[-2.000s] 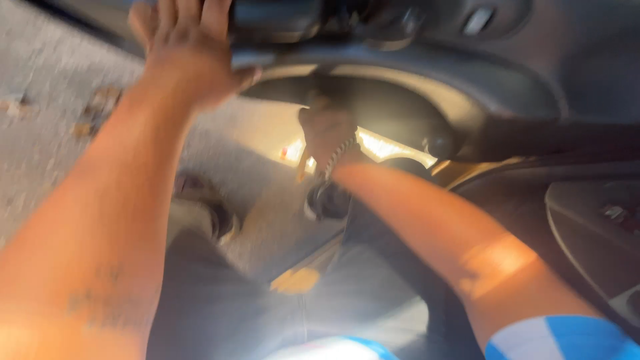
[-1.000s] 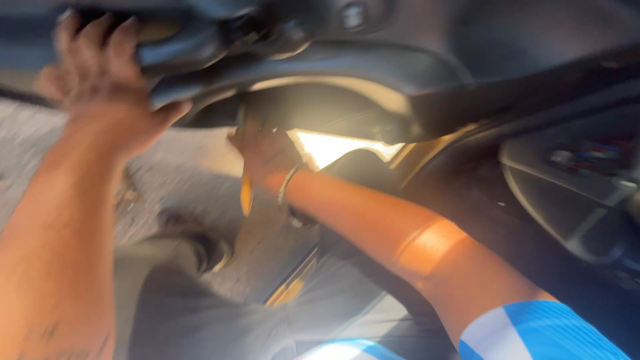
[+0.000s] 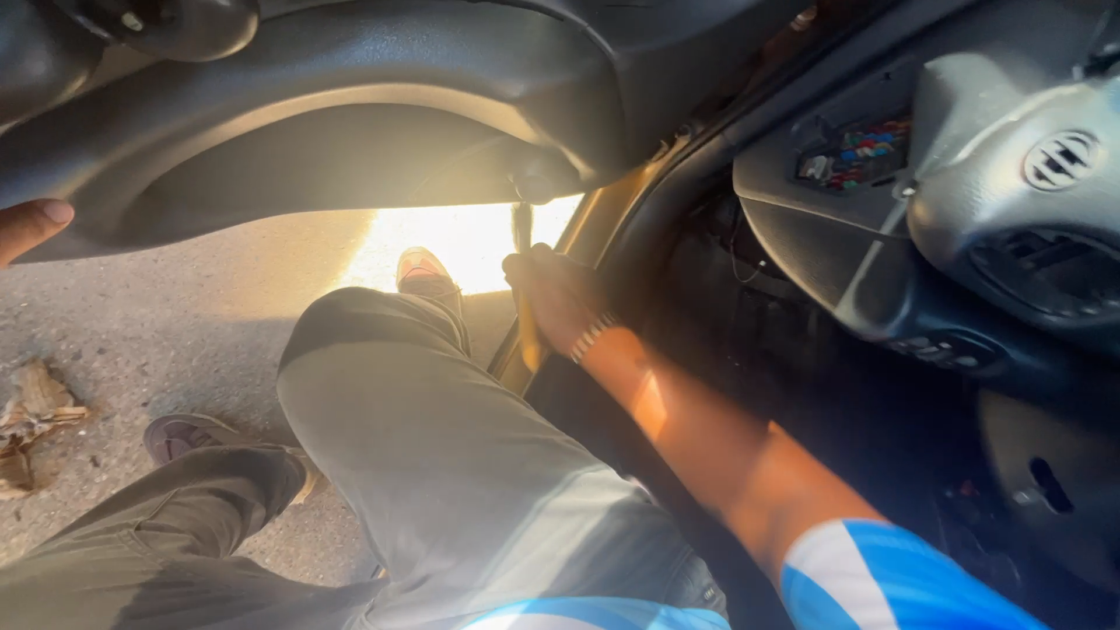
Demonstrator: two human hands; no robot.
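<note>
My right hand (image 3: 560,293) is closed on a tool with a yellow handle (image 3: 528,337), perhaps a brush or screwdriver. The tool stands roughly upright, its dark upper end at the lower edge of the car's door panel (image 3: 350,166), just below a round dark part (image 3: 534,185). A beaded bracelet (image 3: 593,339) is on the right wrist. Of my left hand (image 3: 31,229) only a finger or thumb shows at the left edge, at the door panel's lower edge; the rest is out of view.
A fuse box (image 3: 857,153) with coloured fuses lies exposed in the dashboard side at the right, beside a round air vent (image 3: 1060,161). The door sill (image 3: 612,206) runs below the door's hinge side. Dry leaves (image 3: 35,411) and my shoes (image 3: 188,435) are on the ground.
The view has shifted toward the dashboard. My left hand, earlier spread on the upper door, is now mostly out of view. The right hand has moved toward the hinge side of the door panel.
</note>
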